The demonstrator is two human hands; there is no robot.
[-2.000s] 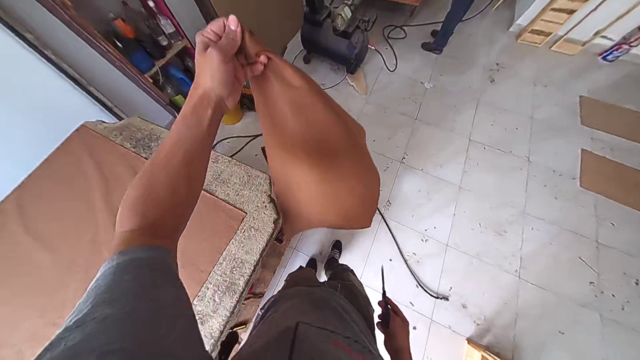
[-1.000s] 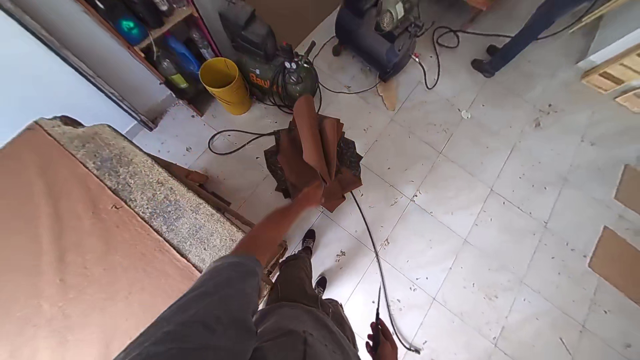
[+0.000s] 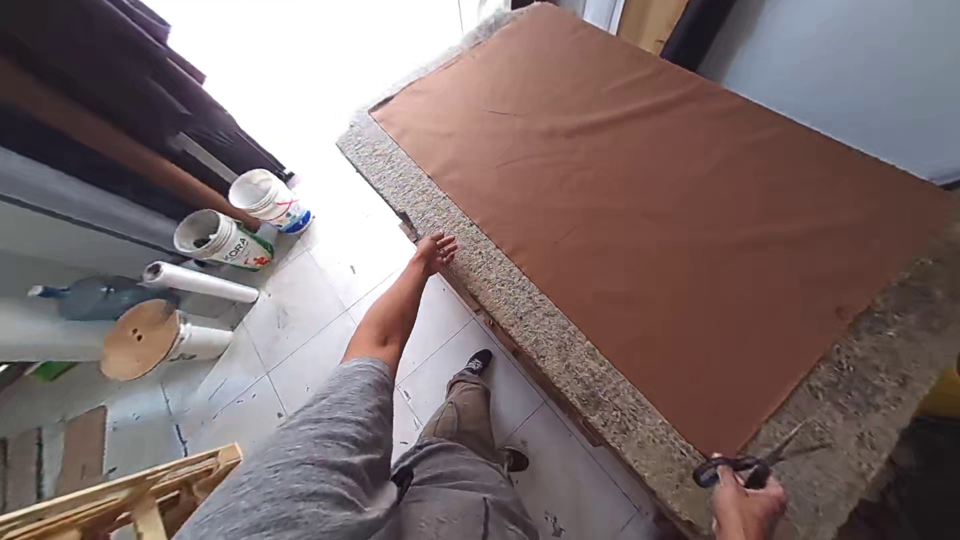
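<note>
A large brown sheet of fabric or leather (image 3: 645,202) lies over a speckled foam-like slab (image 3: 555,315) on the table, with slight wrinkles near its far part. By the slab's left edge is my left hand (image 3: 436,253), empty, its fingers apart. My right hand (image 3: 742,502), at the lower right, grips a pair of scissors (image 3: 750,466) by the dark handles. The scissors' blades are spread and point right, over the slab beside the sheet's near corner.
Two white buckets (image 3: 223,240) (image 3: 270,201), a white roll (image 3: 201,281), a large blue bottle (image 3: 105,298) and a round wooden disc (image 3: 140,340) stand or lie at left. A wooden pallet-like frame (image 3: 142,491) is at lower left. Dark rolls lean at upper left.
The view has swung round to the table. My left hand, which held a brown piece two seconds ago and was at a brown pile one second ago, is now empty beside the slab. The scissors are now over the slab.
</note>
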